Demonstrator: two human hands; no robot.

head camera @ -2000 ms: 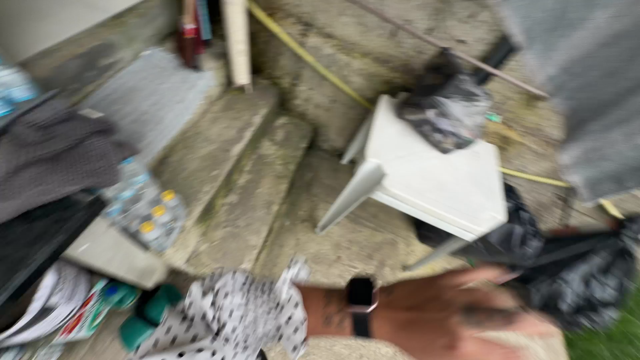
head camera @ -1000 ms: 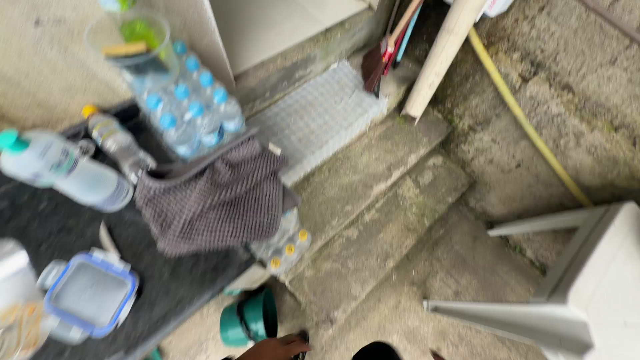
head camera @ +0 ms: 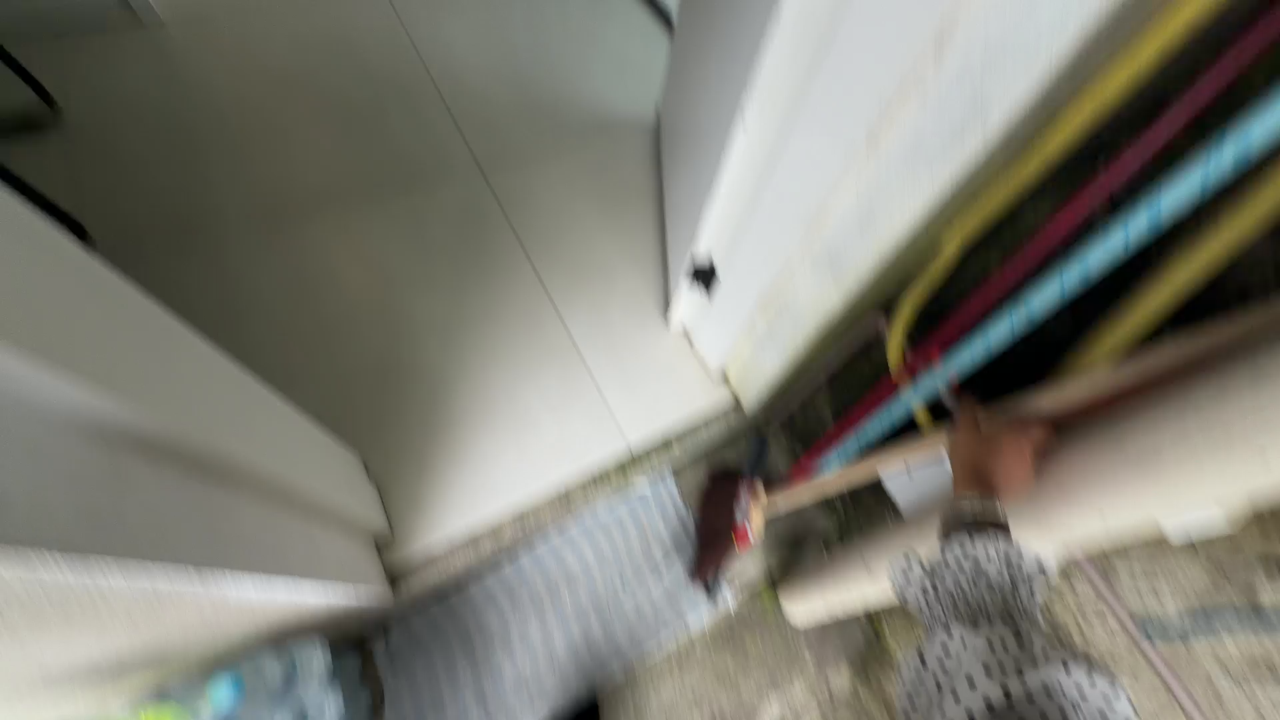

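In a dotted sleeve with a dark band at the wrist, my right hand (head camera: 1000,455) is at the right, its fingers closed around the wooden handle of a broom (head camera: 850,485). The broom's dark red bristle head (head camera: 718,525) is low, beside the grey mat on the step. Just behind the handle, a light blue patterned pole (head camera: 1040,305) and a dark red pole (head camera: 1060,245) lean at a slant. The hand is blurred, so finger detail is unclear. My left hand is not in view.
A pale tiled floor (head camera: 400,300) lies beyond the doorway sill, with a grey mat (head camera: 540,600) in front. A thick cream post (head camera: 1100,500) slants under my forearm. Yellow hose (head camera: 1050,150) runs by the white wall (head camera: 900,120). Plastic bottles (head camera: 270,685) are at bottom left.
The view has swung to the doorway and is much closer to the broom. My right hand has come onto the broom handle, which no hand held one second ago.
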